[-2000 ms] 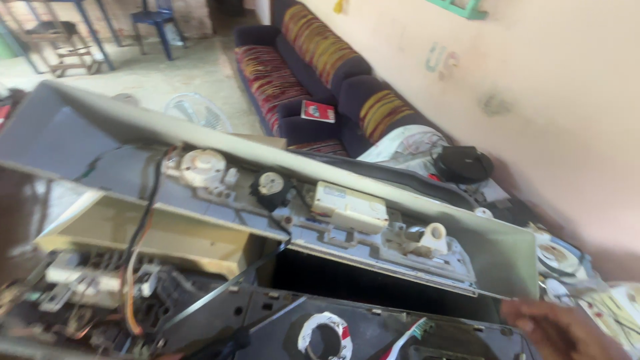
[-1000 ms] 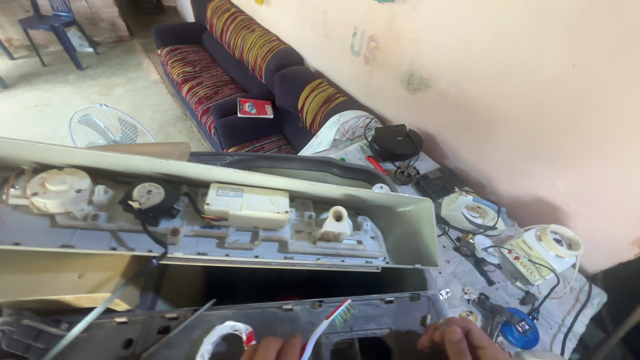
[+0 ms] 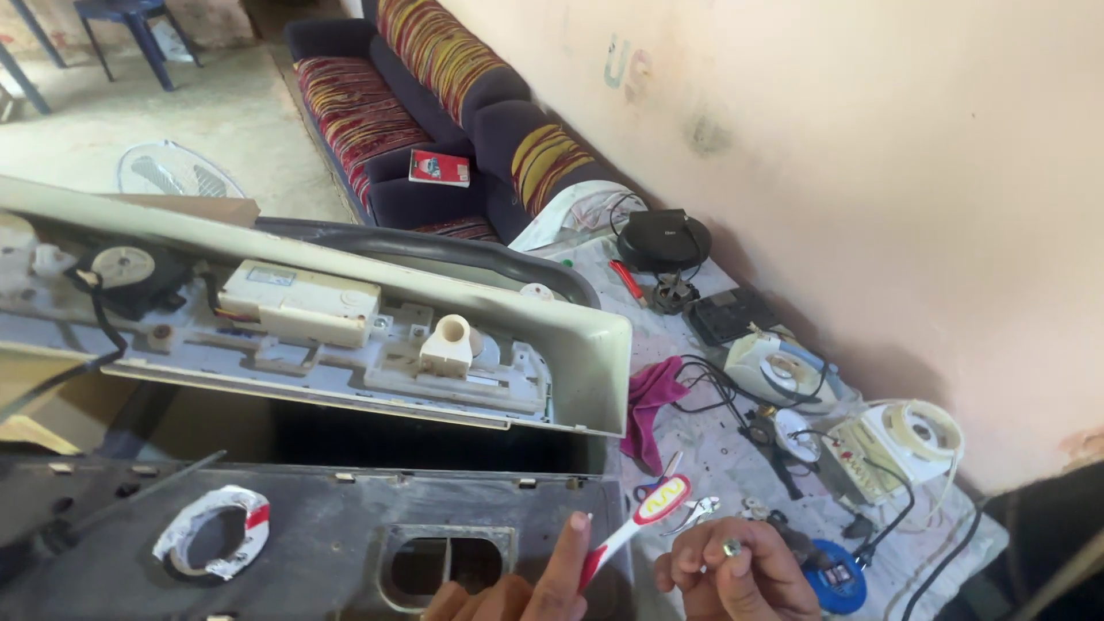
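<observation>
My left hand (image 3: 539, 578) is at the bottom, low over the dark plastic panel (image 3: 328, 509), with a red-and-white toothbrush (image 3: 634, 526) held in it, the handle end pointing up right. To its right, my right hand (image 3: 742, 569) pinches a small shiny metal piece (image 3: 731, 547) between thumb and finger. A ring wrapped in white and red tape (image 3: 216, 533) lies on the panel. Behind it stands an open, cream-coloured appliance control housing (image 3: 595, 362) with a white plastic box (image 3: 302, 302), a black round part (image 3: 129, 272) and a white spout-like part (image 3: 447, 345) inside.
On the cloth-covered table (image 3: 664, 483) at right lie a magenta cloth (image 3: 651, 405), pliers (image 3: 697, 513), a blue round item (image 3: 835, 578), cables, white appliance parts (image 3: 897, 448) and a black device (image 3: 664, 241). A sofa (image 3: 423, 112) stands behind, beside a wall. A fan (image 3: 177, 171) stands left.
The view has swung to the right. The toothbrush lay lower, with its bristles showing; now its other end points up from my left hand. The small metal piece now shows in my right fingers.
</observation>
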